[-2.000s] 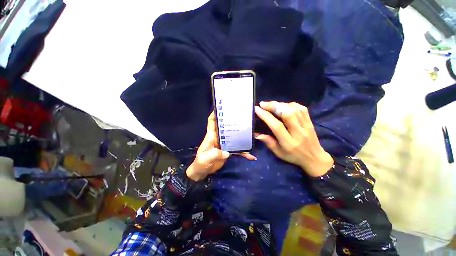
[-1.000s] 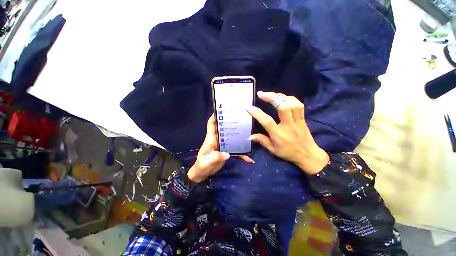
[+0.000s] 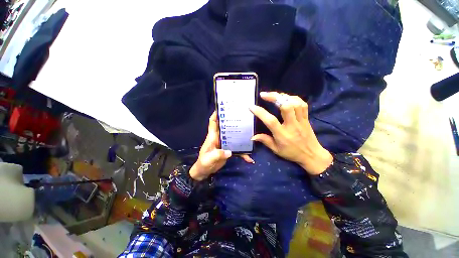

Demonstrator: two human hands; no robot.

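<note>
A smartphone [image 3: 235, 113] with a lit white screen and a pale case edge is held upright above the cloth. My left hand [image 3: 209, 156] grips its lower left side and bottom. My right hand [image 3: 294, 131] holds nothing, its fingers apart, with one fingertip at the screen's right edge; a silver ring shows on a finger. The matte dark navy garment shell [image 3: 176, 95] lies folded behind the phone. The shiny blue lining [image 3: 352, 80] with tiny pale dots spreads to the right and under my hands.
A white table cover [image 3: 105, 55] lies left and a cream cover [image 3: 412, 151] right. A black cylinder [image 3: 447, 86] and a thin dark stick [image 3: 454, 135] lie at the right edge. A pale rounded form [image 3: 15, 194] stands lower left. Thread scraps [image 3: 141, 174] litter the floor.
Compared with the oldest frame, my right index finger has moved left from beside the phone to the screen's edge. My left hand still holds the phone. The view has shifted slightly.
</note>
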